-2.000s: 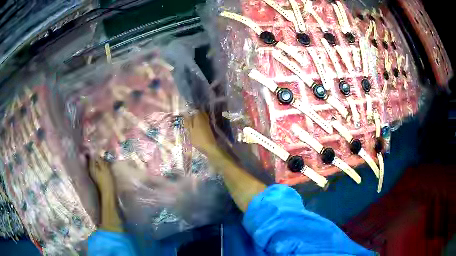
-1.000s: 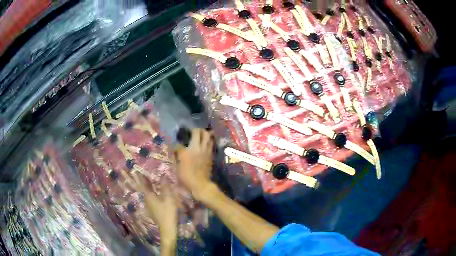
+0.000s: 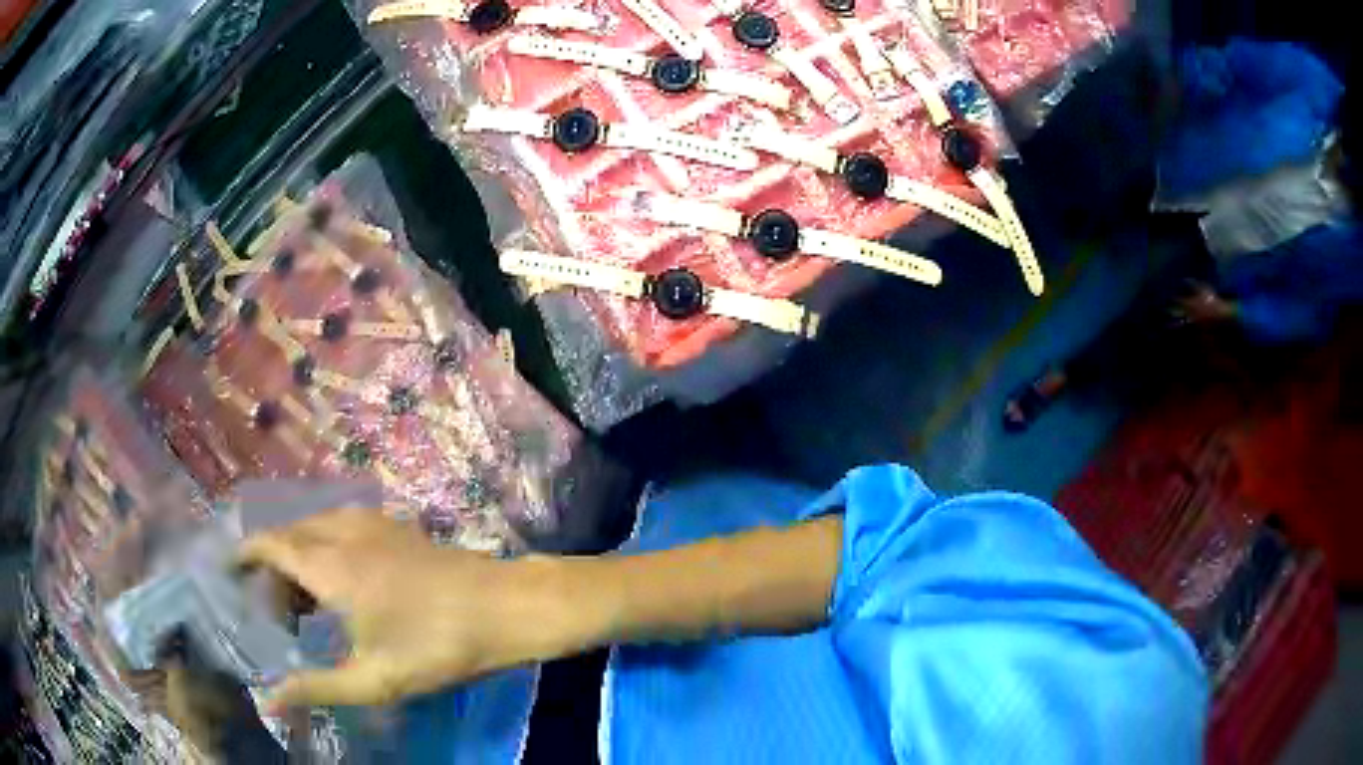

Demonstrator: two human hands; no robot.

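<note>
My right hand (image 3: 404,605) reaches across to the lower left, thumb and fingers around a blurred grey-white item (image 3: 195,598), possibly film. A brownish shape (image 3: 209,710) below it seems to be part of my left hand, mostly hidden and dark; its grip cannot be made out. A pink tray (image 3: 695,347) of round black watch heads with cream straps lies on film at the top, straps overhanging its edge. A film-covered pink tray (image 3: 322,359) with similar pieces lies left of it, above my right hand. Another covered tray (image 3: 90,478) is at the far left.
A dark green bench surface (image 3: 434,194) shows between the trays, with a metal rail along the back left. Another pink tray (image 3: 1046,45) is at the top right. A person in blue (image 3: 1256,120) is low at the right. Red crates (image 3: 1271,658) stand on the floor, lower right.
The view has shifted, so the trays sit higher and further left. My right hand has moved from the middle tray to the lower left with the grey-white item. My left hand is now mostly hidden.
</note>
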